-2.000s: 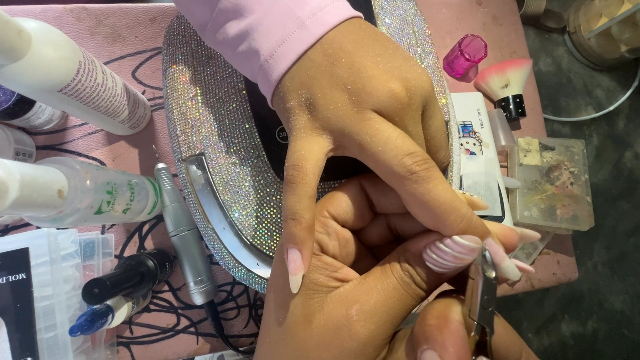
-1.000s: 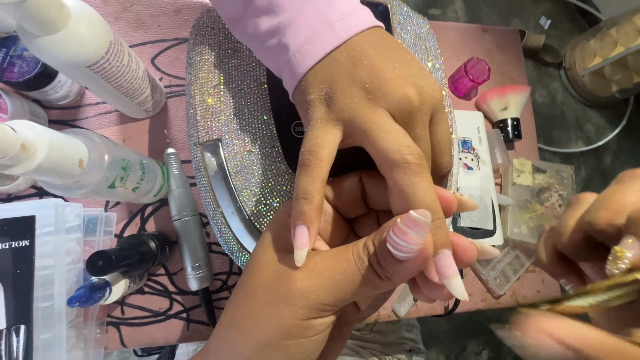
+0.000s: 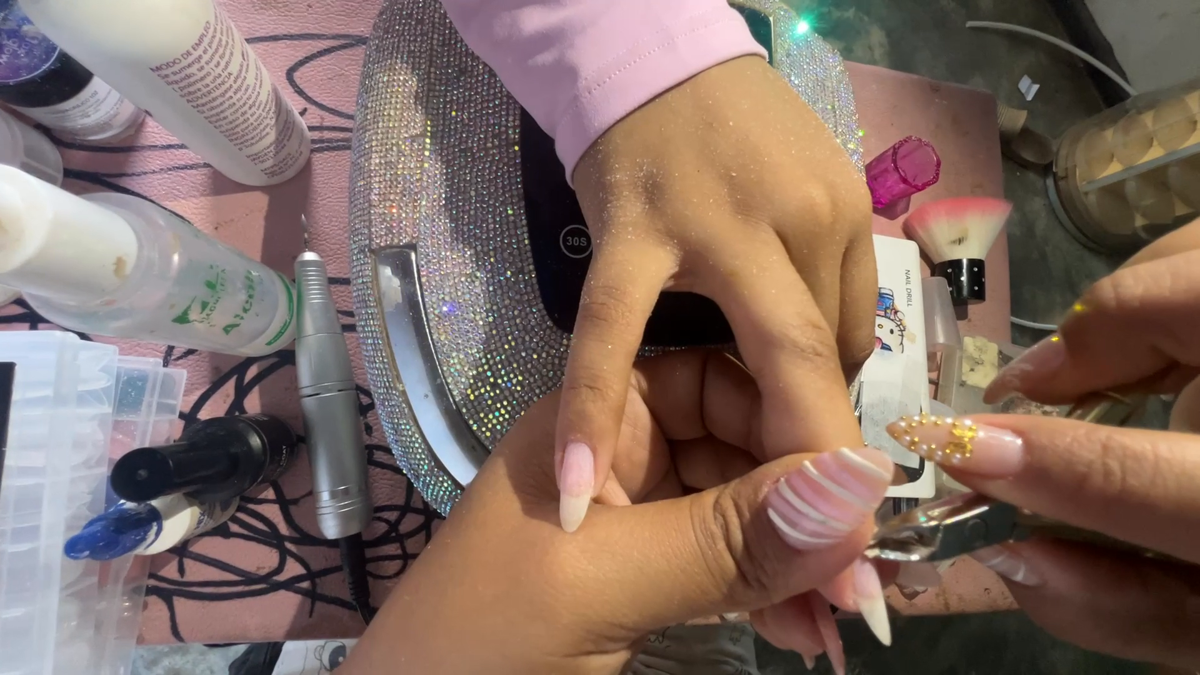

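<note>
My left hand [image 3: 647, 553], its thumb nail striped pink and white, comes from the bottom and holds a finger of another person's hand [image 3: 722, 216]. That hand lies palm down over a rhinestone-covered nail lamp [image 3: 441, 187], below a pink sleeve [image 3: 628, 66]. Its nails are long with whitish tips. My right hand [image 3: 1097, 450], with gold and pearl beads on a nail, grips a metal cuticle nipper [image 3: 947, 530] at the right. The nipper's jaws are beside my left thumb tip, near the held finger; exact contact is hidden.
A silver nail drill handpiece [image 3: 328, 403] lies left of the lamp, near a white bottle [image 3: 225, 94], a clear pump bottle [image 3: 178, 272], a black polish bottle [image 3: 206, 455] and plastic boxes [image 3: 56, 506]. Rightward are a pink brush [image 3: 958, 234], a magenta cap [image 3: 902, 173] and a card [image 3: 895, 281].
The nipper was at the held finger, then my right hand was farther right; now its jaws are back beside my left thumb. My left hand keeps its hold on the finger.
</note>
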